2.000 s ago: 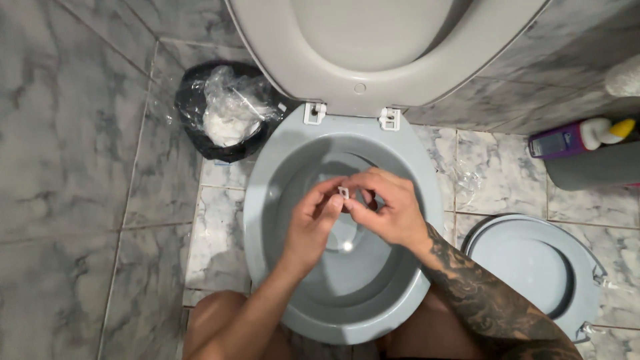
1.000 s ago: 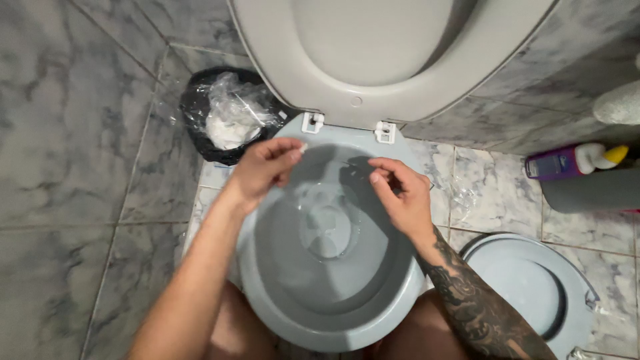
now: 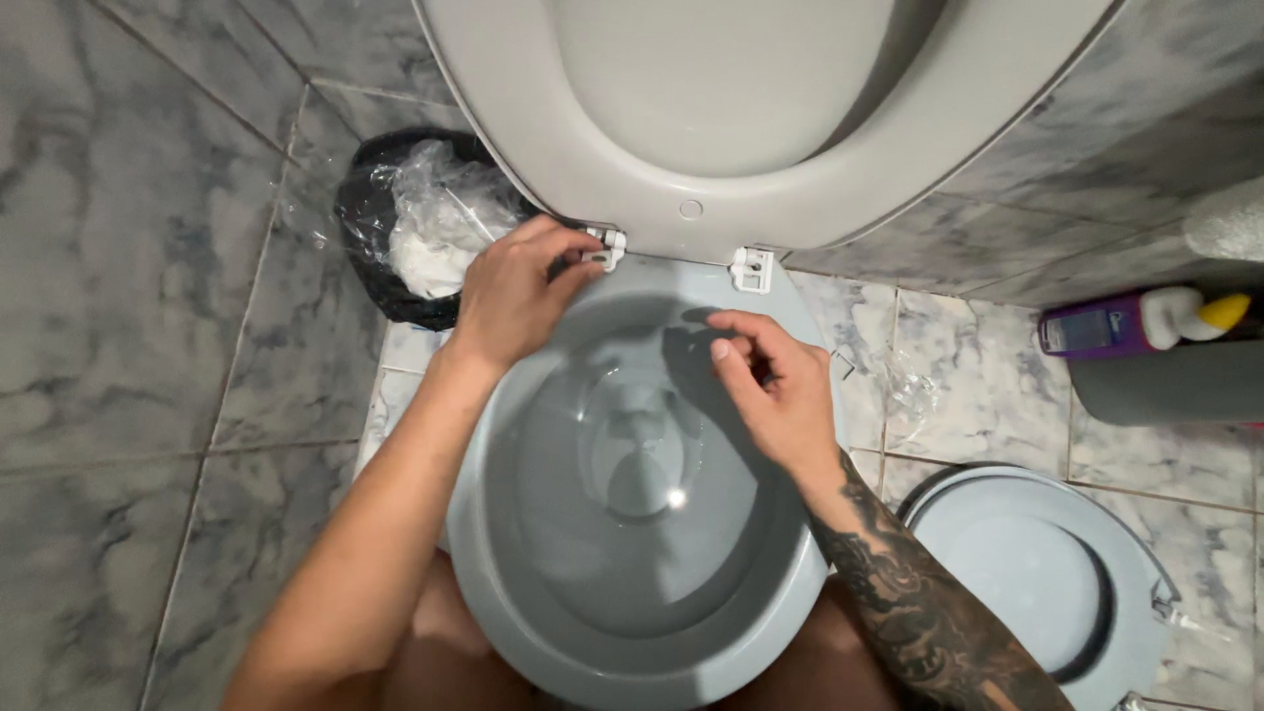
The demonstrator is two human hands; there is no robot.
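A raised light-gray toilet seat and lid (image 3: 691, 188) stands behind the blue-gray toilet bowl (image 3: 464, 553), joined by white plastic hinges. My left hand (image 3: 523, 286) has its thumb and fingertips at the left hinge (image 3: 605, 249); whether a small part is pinched between them cannot be told. The right hinge (image 3: 752, 270) is uncovered, with its slotted base in view. Above the right side of the bowl hovers my right hand (image 3: 775, 390), fingers bent and apart, nothing seen in it. Water lies at the bottom of the bowl.
At the left stands a bin lined with a black bag (image 3: 370, 247), holding clear plastic and white paper. Another blue-gray toilet seat (image 3: 1017, 583) lies on the tiled floor at right, near crumpled clear plastic (image 3: 910, 387). A purple bottle (image 3: 1096, 328) and gray container (image 3: 1165, 380) are farther right.
My hands were together over the bowl with a small white piece, then parted. My left hand has since moved to the left hinge; my right hand remains over the bowl's right side.
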